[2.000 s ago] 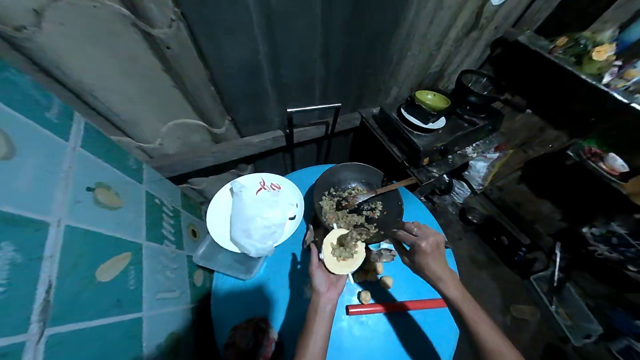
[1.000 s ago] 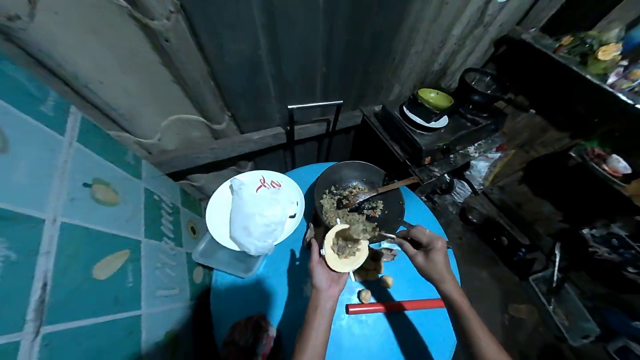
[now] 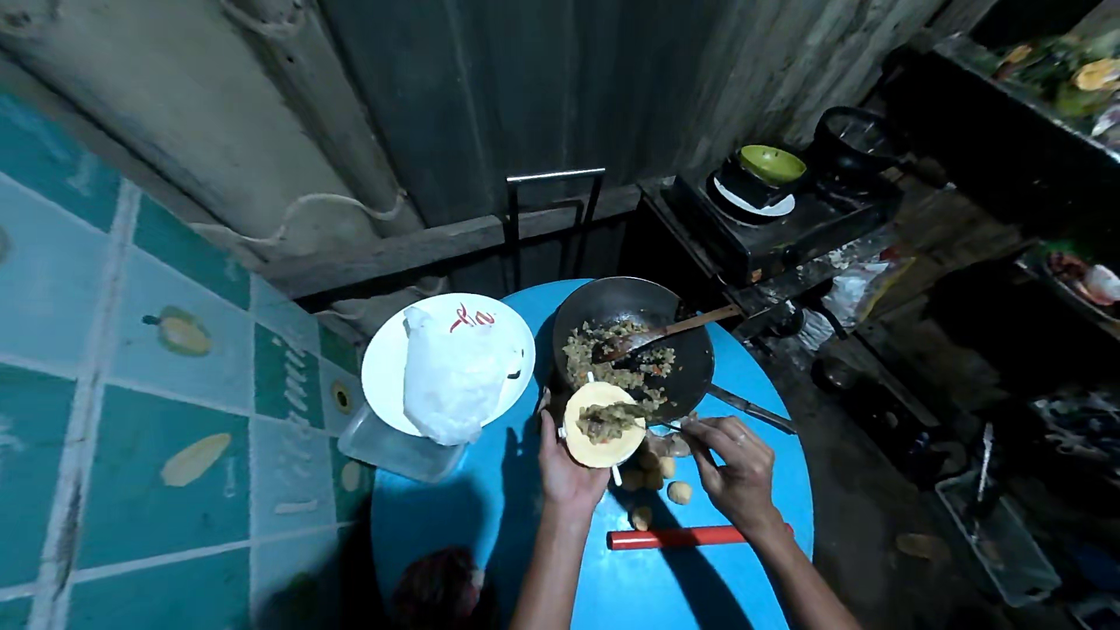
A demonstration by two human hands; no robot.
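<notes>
My left hand (image 3: 569, 468) supports a round dough wrapper (image 3: 593, 451) in a white holder, probably a dumpling mold. Chopped filling (image 3: 608, 422) lies on the dough. In my right hand (image 3: 731, 464) is a thin-handled spoon, its bowl at the filling. Just beyond is a dark wok (image 3: 691, 376) holding more chopped filling and a wooden spatula (image 3: 669, 330). Several dough balls (image 3: 679, 493) rest beneath and between my hands. A red rod (image 3: 674, 537) lies nearer me, partly under my right wrist.
On the blue round table (image 3: 420, 516), a white plate (image 3: 376, 376) bears a plastic bag (image 3: 455, 376) and overlaps a clear container (image 3: 402, 455). A knife (image 3: 752, 409) lies right of the wok. Behind stands a stove (image 3: 752, 245) with a green bowl (image 3: 772, 164).
My right hand has moved with the spoon, from beside the wok's lower edge to beside the dough. The left hand still holds the dough near the wok, and its filling has changed shape.
</notes>
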